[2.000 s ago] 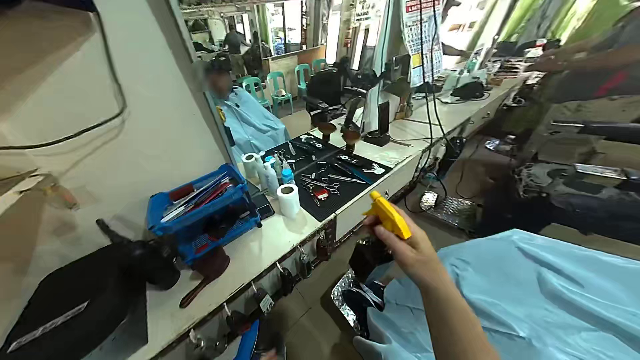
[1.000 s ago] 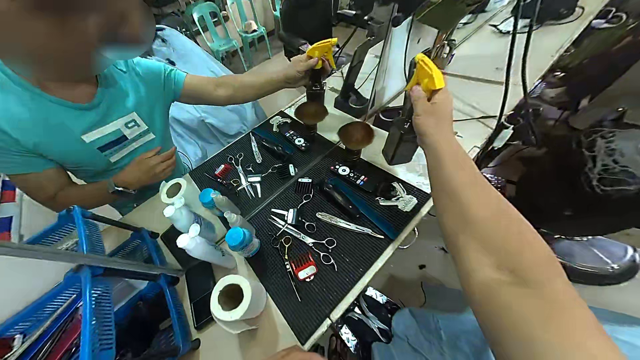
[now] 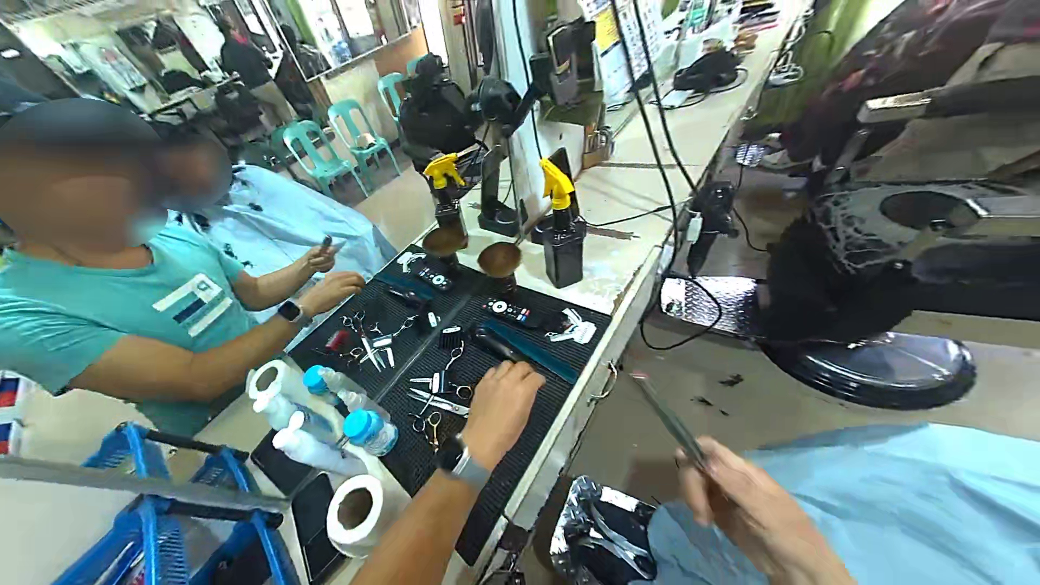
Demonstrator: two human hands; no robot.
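My left hand (image 3: pixel 505 406), with a watch on the wrist, reaches over the black ribbed mat (image 3: pixel 520 439), fingers curled down beside the dark hair clipper (image 3: pixel 497 343); whether anything is under the fingertips is hidden. Several scissors (image 3: pixel 439 402) lie left of it. In my right hand (image 3: pixel 735 496) is a slim, slightly blurred tool, seemingly a straight razor (image 3: pixel 670 418), pointing up and left above the floor. A black spray bottle with a yellow trigger (image 3: pixel 562 236) stands on the counter behind the mat, next to a brown-bristled brush (image 3: pixel 500 258).
A mirror along the left reflects me, a seated person and the tools. White bottles, a blue-capped jar (image 3: pixel 370 432), a paper roll (image 3: pixel 355 513) and a blue basket (image 3: pixel 154 528) stand at the lower left. Cables (image 3: pixel 650 122) hang behind the counter corner; a light blue cape (image 3: pixel 910 496) spreads at lower right.
The spray bottle my right hand held now stands released on the counter. The straight tool that lay on the mat is gone from there, and my right hand holds a similar one. My left hand has come over the mat.
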